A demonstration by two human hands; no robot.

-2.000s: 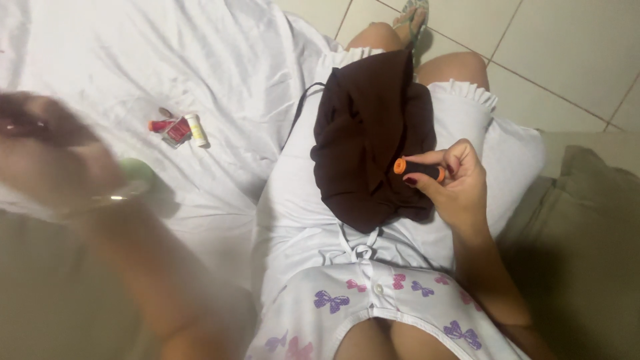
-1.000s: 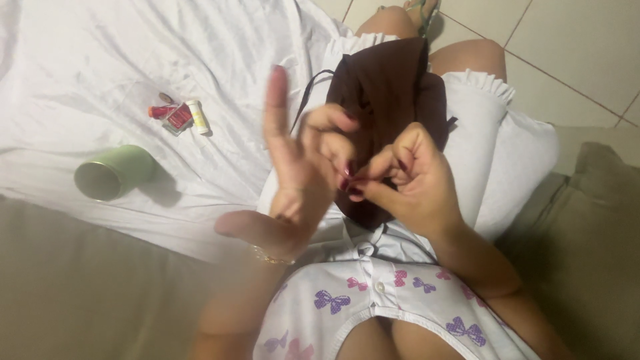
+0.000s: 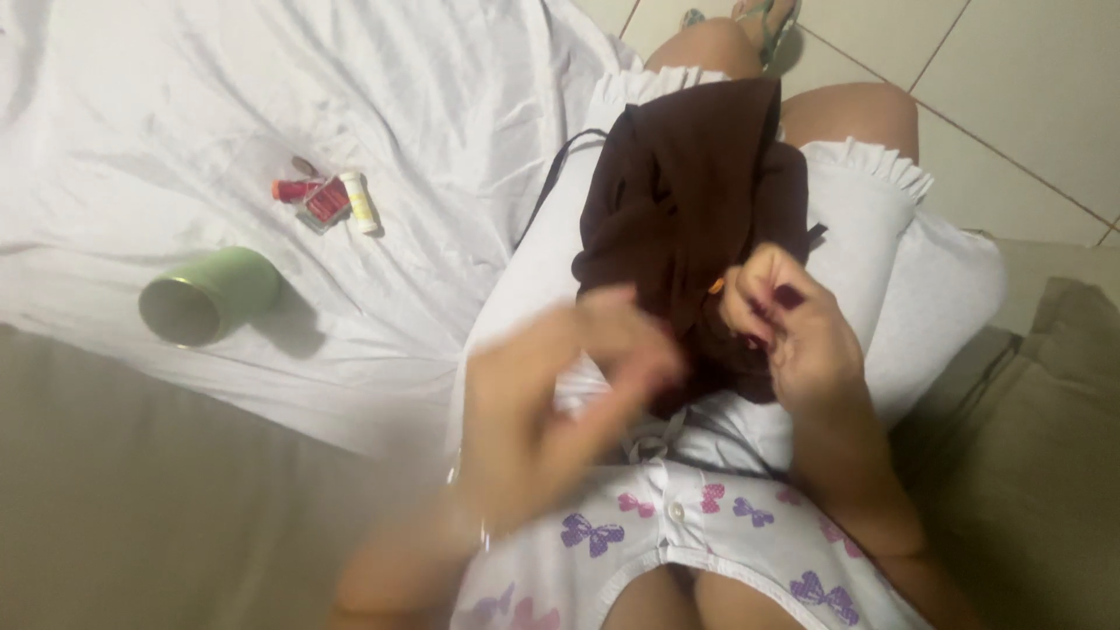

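Note:
Dark brown fabric [image 3: 691, 192] lies bunched across my lap, over white shorts with ruffled hems. Above its right part, my right hand [image 3: 792, 328] has its fingers curled and its fingertips pinched. The orange end of a thread spool [image 3: 717, 286] shows beside those fingers, and the rest of it is hidden by the hand. My left hand [image 3: 569, 394] is blurred by motion near the lower left edge of the fabric, with thumb and fingers bent toward the right hand. Whether it holds a thread cannot be made out.
On the white sheet [image 3: 420, 175] to the left lie a red thread spool [image 3: 296, 191], a small clear case with red contents [image 3: 326, 203], and a white and yellow tube [image 3: 360, 202]. A green cylindrical container [image 3: 219, 293] lies nearer the sheet's edge. Couch cushions [image 3: 1050, 420] flank my lap.
My left hand has come from the far left to my lap, met my right hand, and now is apart from it. The black spool with orange ends, earlier plain in my right hand, is now mostly hidden.

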